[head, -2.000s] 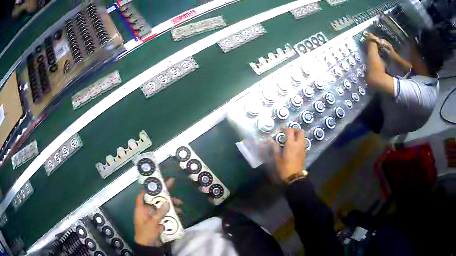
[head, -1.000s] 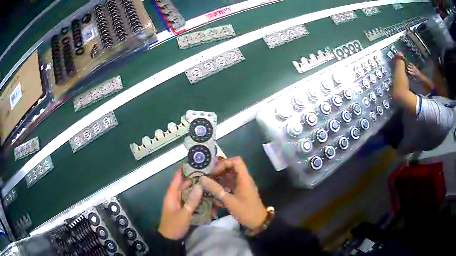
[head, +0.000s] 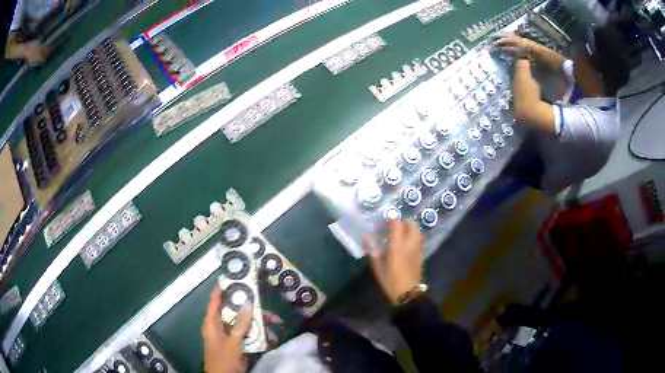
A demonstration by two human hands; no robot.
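Note:
My left hand [head: 226, 335] holds a pale four-position housing [head: 235, 265] upright at the lower centre. Three black rings with silvery centres show along it; the lowest position looks pale, without a black ring, and is partly behind my thumb. A second four-position housing [head: 289, 280] with black rings lies on the green surface just right of it, partly covered by the held one. My right hand [head: 397, 258] is at the near left corner of the clear blister tray [head: 343, 181], by its round inserts [head: 412, 196]. It is blurred; whether its fingers hold an insert cannot be told.
Scalloped bracket [head: 204, 226] and four-hole plates [head: 261, 113] lie along the green belt. Brown tray of black parts [head: 87, 109] is at the far left. Black-ringed housings [head: 138, 357] stand at the lower left. A person [head: 583, 138] works beyond the tray. A red container [head: 590, 233] is at right.
My right hand has left the held housing and moved right to the blister tray. The housing moved left with my left hand; a third black ring with a silvery centre now shows on it.

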